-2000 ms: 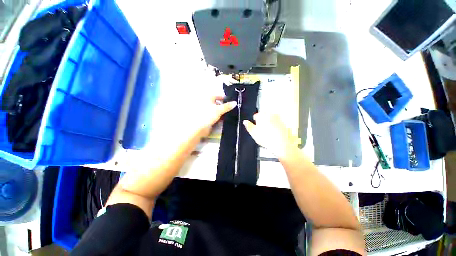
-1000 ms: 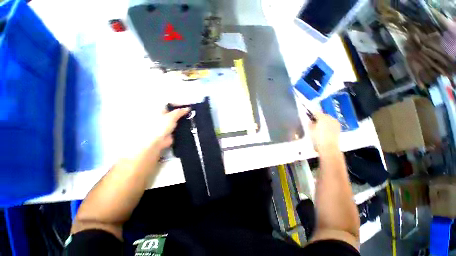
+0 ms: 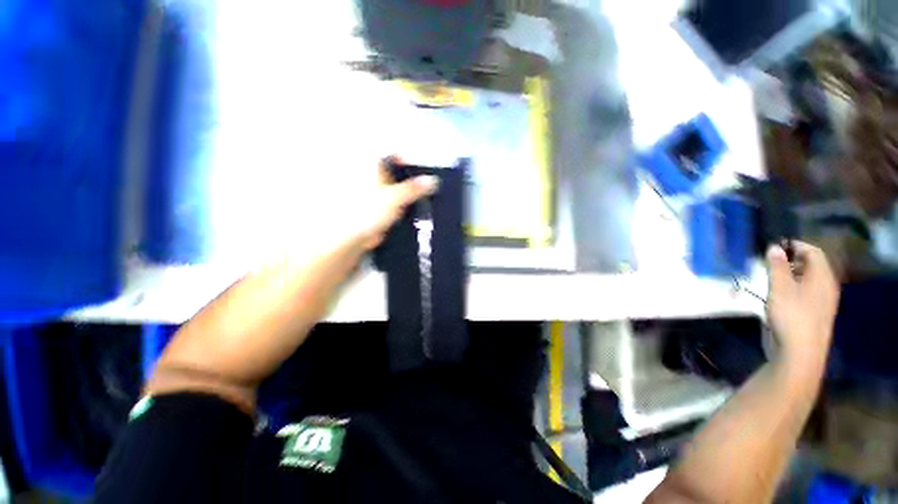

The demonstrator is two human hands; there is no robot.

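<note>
The black fabric band [image 3: 451,271] runs from the table over its front edge towards my lap. A silver-white speckled line runs down its middle. My left hand [image 3: 396,202] pinches the band's top end, thumb on top, covering the ring area. My right hand [image 3: 802,290] is out at the far right, beyond the blue bins and away from the band. Its fingers are closed around a small dark thing, apparently the thread snips [image 3: 790,258], mostly hidden and blurred. A thin dark cord shows beside this hand.
The grey machine head [image 3: 425,34] stands behind the band. Yellow tape [image 3: 540,162] edges the plate. Two small blue bins [image 3: 686,155] are at the right. A large blue crate [image 3: 64,157] is at the left. A white basket [image 3: 670,379] is below the table.
My left hand has drawn the band towards me, away from the machine head. My right hand has left the band, reached beside the bins and moved farther right. The view has shifted.
</note>
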